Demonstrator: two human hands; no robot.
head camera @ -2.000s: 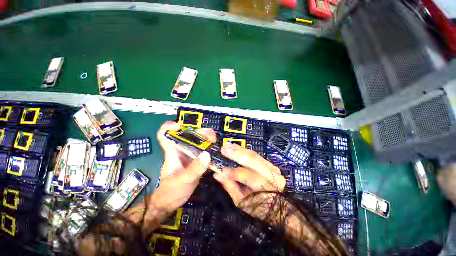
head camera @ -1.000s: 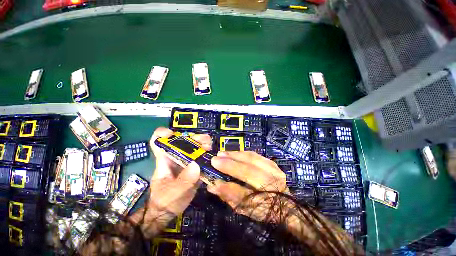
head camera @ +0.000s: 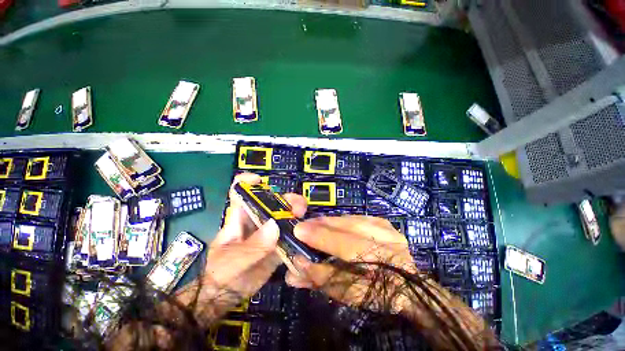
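Observation:
My left hand (head camera: 243, 250) and my right hand (head camera: 356, 250) both hold one phone (head camera: 282, 218) above the parts tray. It has a black front housing with a yellow frame around the screen window, and a pale edge shows along its lower side. It is tilted, its upper end between my left fingers and its lower end in my right fingers. Its keypad area is mostly hidden by my right fingers. The black parts tray (head camera: 399, 221) below holds rows of front housings, some with yellow frames (head camera: 319, 194). Dark hair covers the bottom of the view.
Phone board assemblies are piled (head camera: 103, 230) at left, beside a loose front housing (head camera: 185, 201). Another black tray (head camera: 42, 206) stands far left. Board assemblies (head camera: 328, 111) lie spaced on the green conveyor belt (head camera: 288, 58) beyond the pale rail (head camera: 185, 143). A grey machine housing (head camera: 572, 151) stands right.
The board assemblies on the belt have moved left, and another shows beside the machine housing. The phone in my hands has turned to a steeper angle. Both hands still hold it.

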